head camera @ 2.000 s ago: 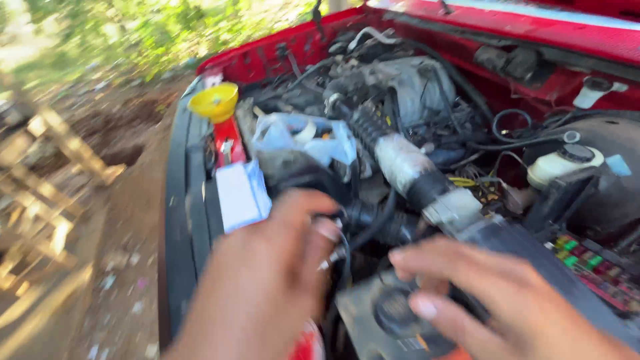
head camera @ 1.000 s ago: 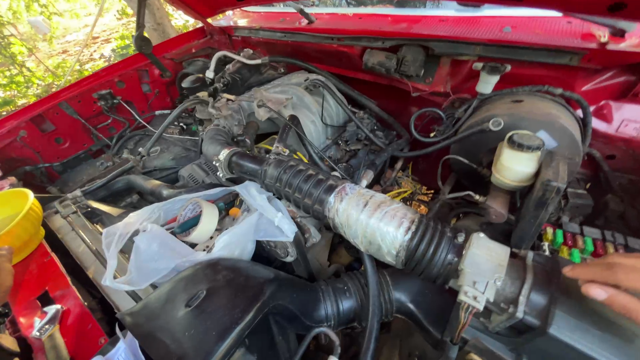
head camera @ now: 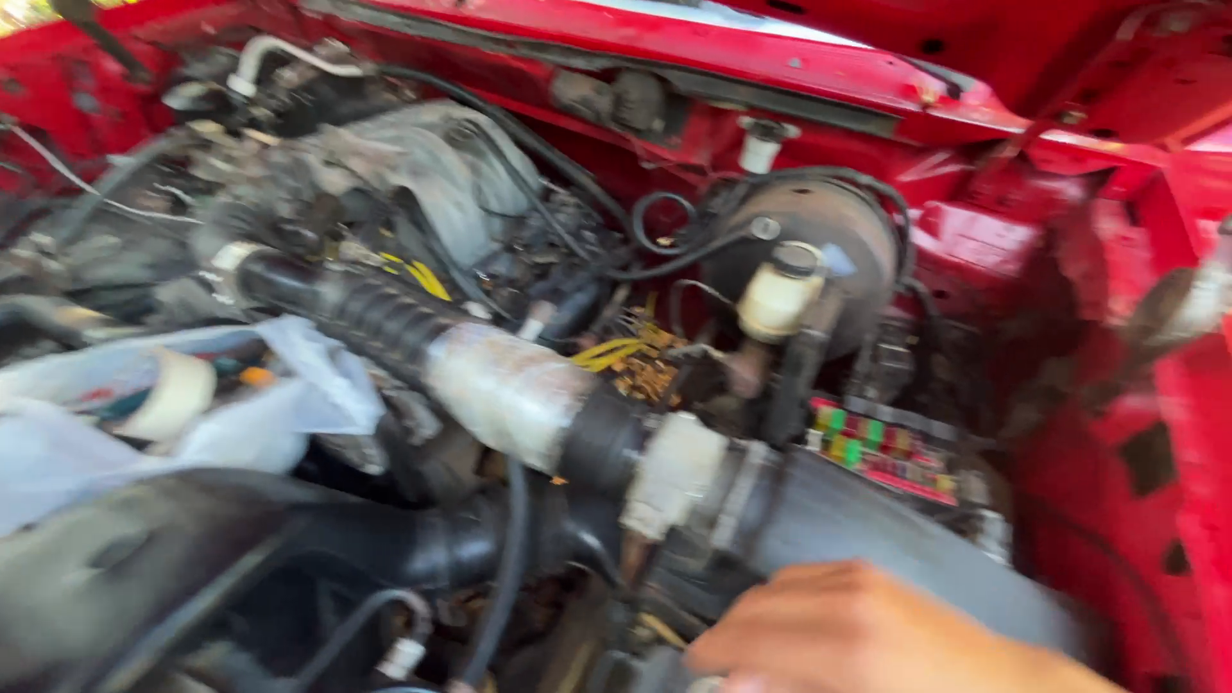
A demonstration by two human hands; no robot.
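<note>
My right hand [head camera: 857, 626] is at the bottom right, over the near side of the black air cleaner housing [head camera: 905, 539]; its fingers point down and left, and their tips are cut off by the frame's edge, so a grip cannot be made out. My left hand is out of view. Beyond the hand, a pale sensor body [head camera: 676, 472] joins the housing to a ribbed black intake hose [head camera: 380, 313], which has a silvery wrap [head camera: 510, 385] around its middle.
A white plastic bag [head camera: 327, 385] holding a tape roll [head camera: 173, 393] lies at left above a black air duct [head camera: 144, 568]. A brake fluid reservoir [head camera: 778, 294], the round brake booster [head camera: 818, 231] and a fuse box [head camera: 885, 448] stand at right, near the red fender.
My left hand, seen near the battery two seconds ago, is out of view. My right hand now shows lower, at the near side of the housing. The view has swung to the right.
</note>
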